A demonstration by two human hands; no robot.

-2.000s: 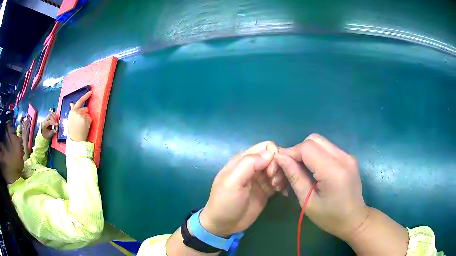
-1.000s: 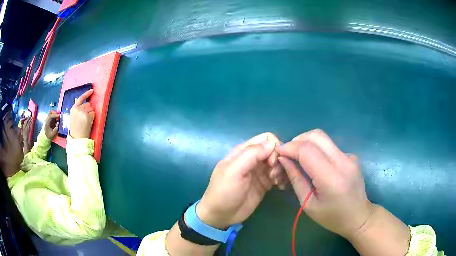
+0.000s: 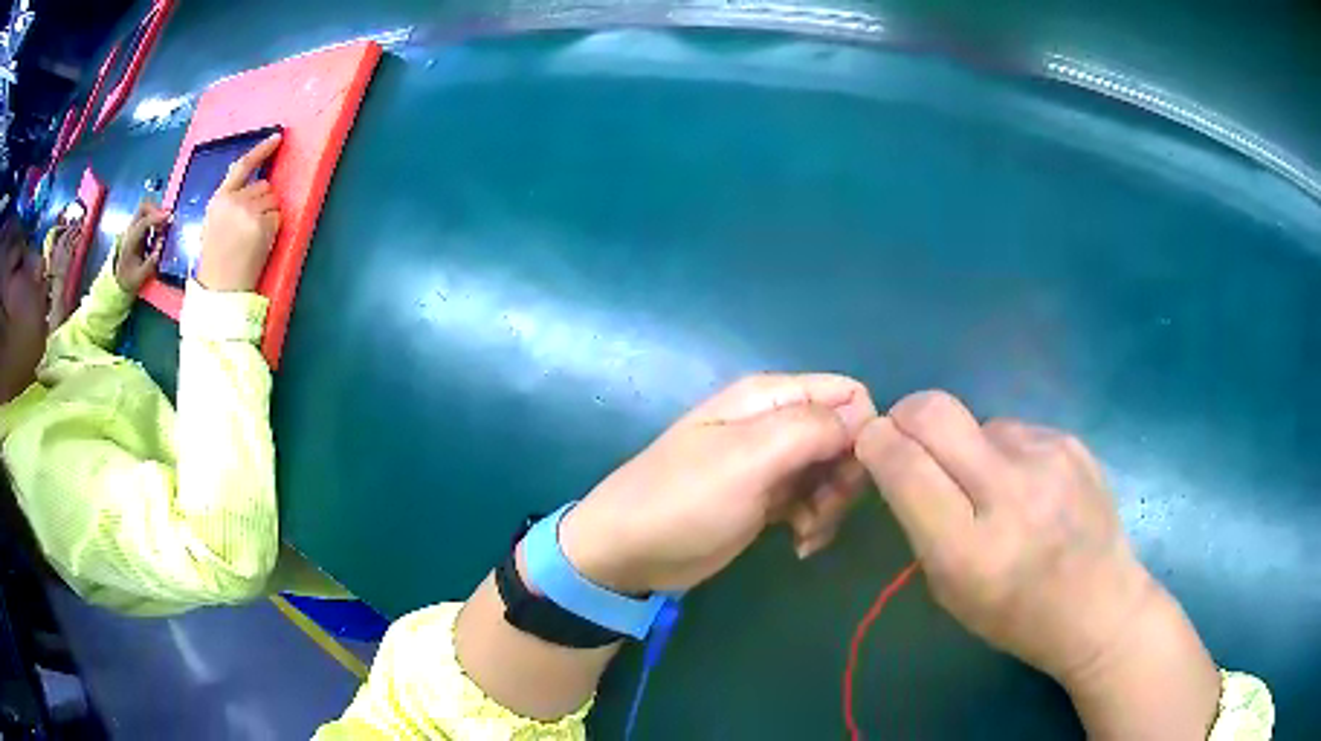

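Note:
My left hand (image 3: 724, 471) and my right hand (image 3: 1014, 536) meet with pinched fingertips above the green surface (image 3: 695, 188). A thin red cable (image 3: 862, 644) comes out from under my right hand and hangs down past the bottom edge of the frame. Its end is hidden by my fingers. My left fingertips touch my right ones; whether they also grip the cable end cannot be seen. A light blue strap (image 3: 580, 579) and a black band (image 3: 539, 611) are on my left wrist, with a blue cord (image 3: 648, 669) hanging down.
At the left, a person in a yellow smock (image 3: 131, 478) touches a black-framed tablet (image 3: 203, 203) on an orange-red foam pad (image 3: 312, 130). More red pads lie beyond. Grey floor (image 3: 189, 673) with a yellow line shows at the lower left.
The view has shifted, so the neighbour's pad sits higher in the frame. My hands have moved a little right, and my right hand has turned more back-up. The fingertips still meet.

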